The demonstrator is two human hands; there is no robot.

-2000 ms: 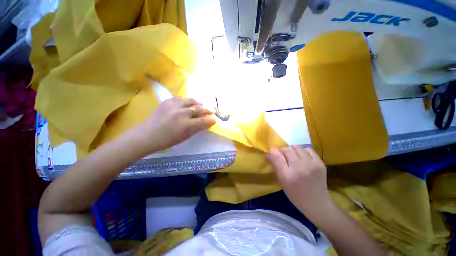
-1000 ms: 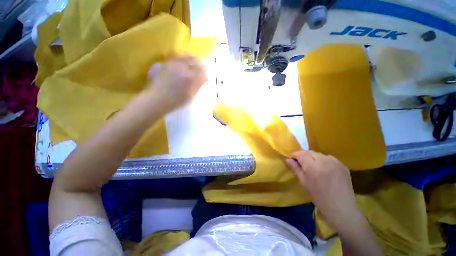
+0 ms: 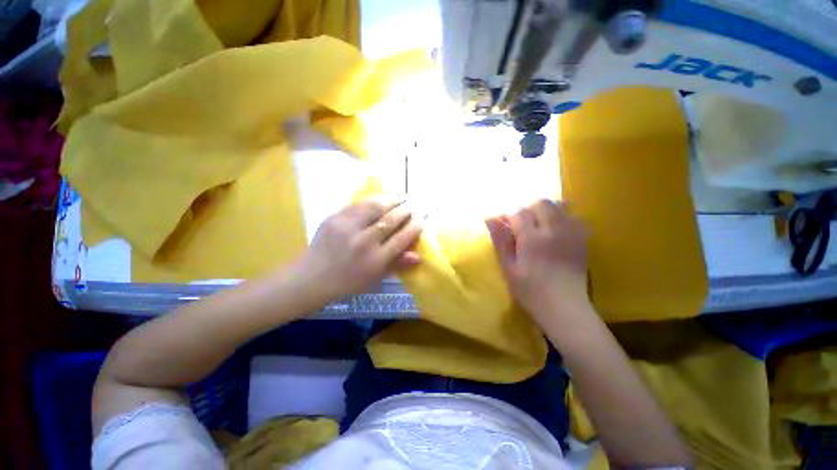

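A yellow garment piece [image 3: 463, 294] lies on the white machine bed and hangs over the front edge onto my lap. My left hand [image 3: 372, 240] holds its left side near the bright light. My right hand [image 3: 541, 248] is at its upper right side, fingers bent and slightly blurred; the cloth seems to be held at the fingertips. The presser foot and needle are lost in the glare. The sewing machine head [image 3: 725, 101] with "JACK" lettering stands above and to the right.
Stacked yellow panels [image 3: 633, 202] lie right of my right hand. Black-handled scissors [image 3: 809, 237] lie at far right. Loose sewn pieces [image 3: 184, 156] heap on the left. A measuring tape [image 3: 367, 306] runs along the front edge. Yellow bundles [image 3: 707, 395] and a blue crate [image 3: 216, 395] are below.
My left hand has come down from the heap onto the garment piece. My right hand has moved up and left, towards the lit area. The garment piece's cloth has shifted with it.
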